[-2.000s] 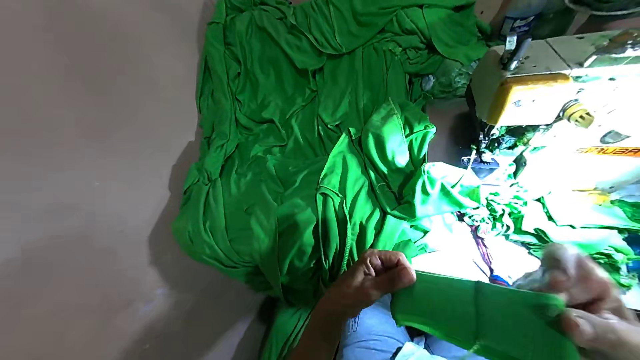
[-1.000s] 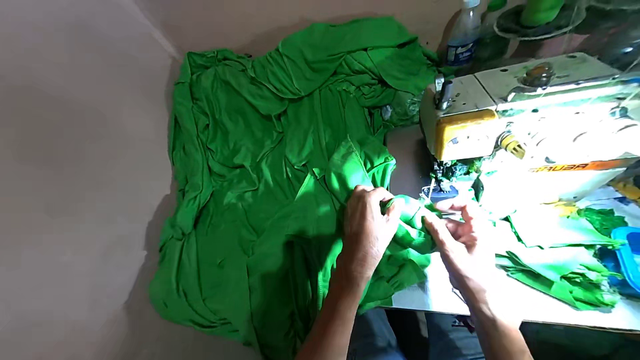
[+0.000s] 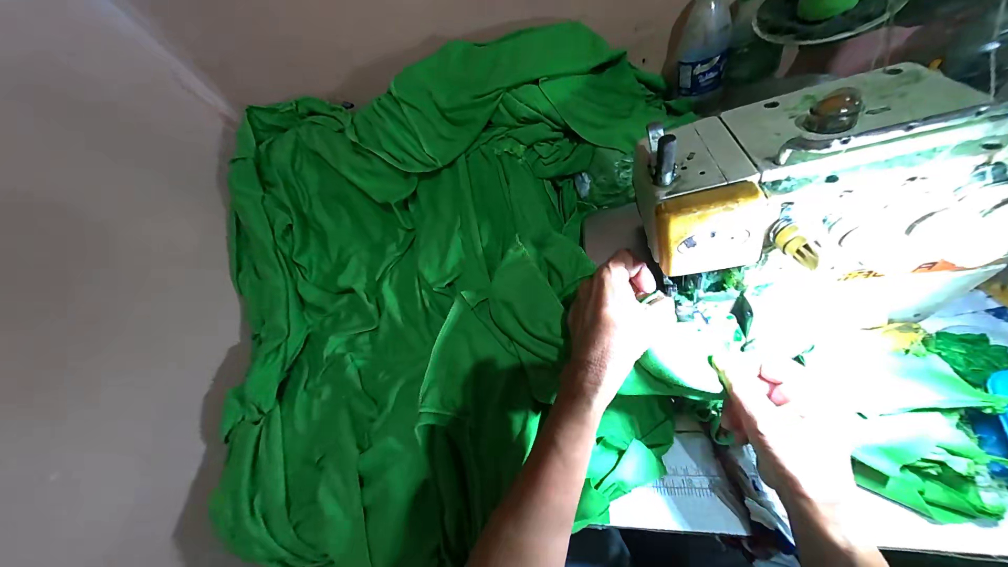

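A sewing machine [image 3: 827,157] with a yellow front cover stands at the right. My left hand [image 3: 614,323] grips the edge of a green fabric piece [image 3: 669,366] close to the machine's needle area, just left of the presser foot. On the right, my right hand [image 3: 768,394] holds the near side of the same piece; glare hides part of its fingers. A large heap of green fabric [image 3: 354,315] lies to the left and reaches under my left forearm.
Cut green fabric pieces [image 3: 929,449] lie on the right of the table [image 3: 654,508], by a blue container [image 3: 998,409]. Behind the machine stand a plastic bottle [image 3: 702,55] and a thread stand [image 3: 827,20] with green thread. A wall borders the heap.
Two seconds ago my hands held a green strip stretched low at the table's front. One second ago they were together left of the needle area; now they are farther apart, with fabric beside the presser foot.
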